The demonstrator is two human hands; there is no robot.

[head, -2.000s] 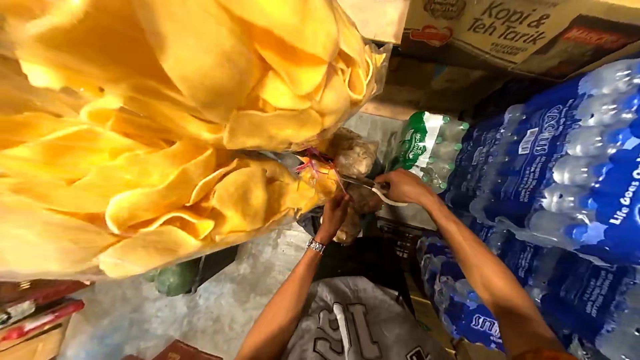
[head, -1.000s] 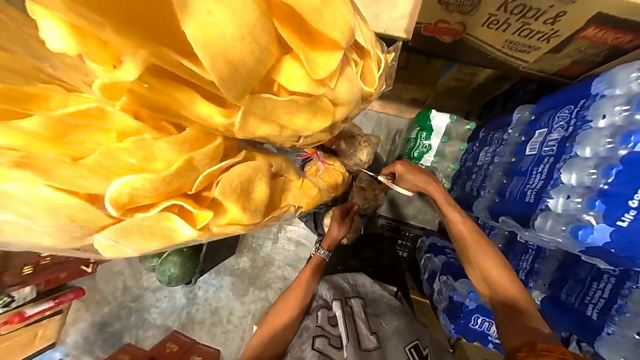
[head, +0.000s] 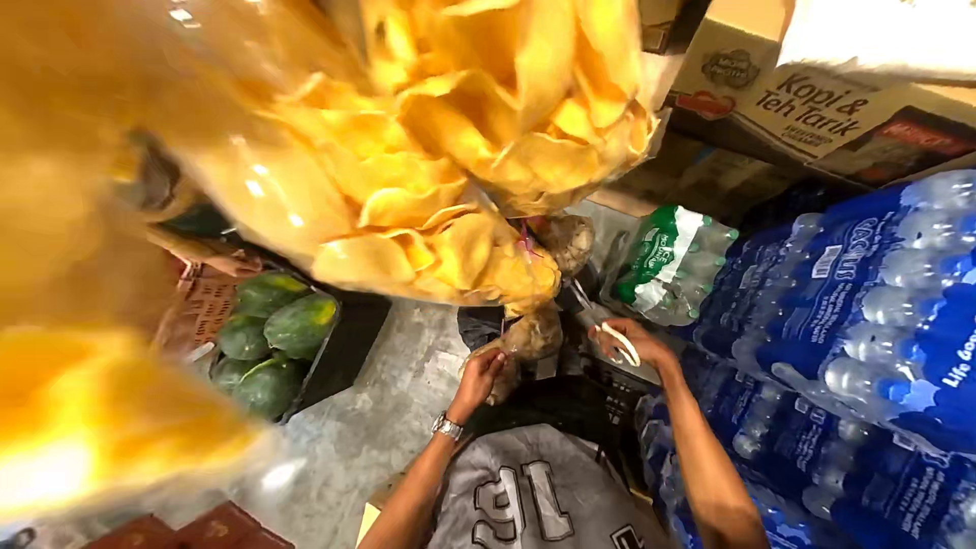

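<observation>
Large clear plastic bags of yellow crackers hang close before me, filling the upper left. My right hand is closed on a pair of scissors with pale handles, whose metal blades point up and left toward the bags' lower tip. Fingers of my left hand, a metal watch at the wrist, pinch a small clear bag with brownish contents just below the crackers. Another such bag hangs behind, beside a pink tie. What exactly the small bags contain is unclear.
Shrink-wrapped bottle packs are stacked at the right, with a green-labelled pack beside them. Cardboard cartons stand at the upper right. Watermelons fill a black crate at the left; another person's hand is above it.
The hanging cracker bags have shifted, one now blurred at the left. My left hand has moved down from the crackers' tip, and the scissors have drawn away from it. Another person's hand has appeared.
</observation>
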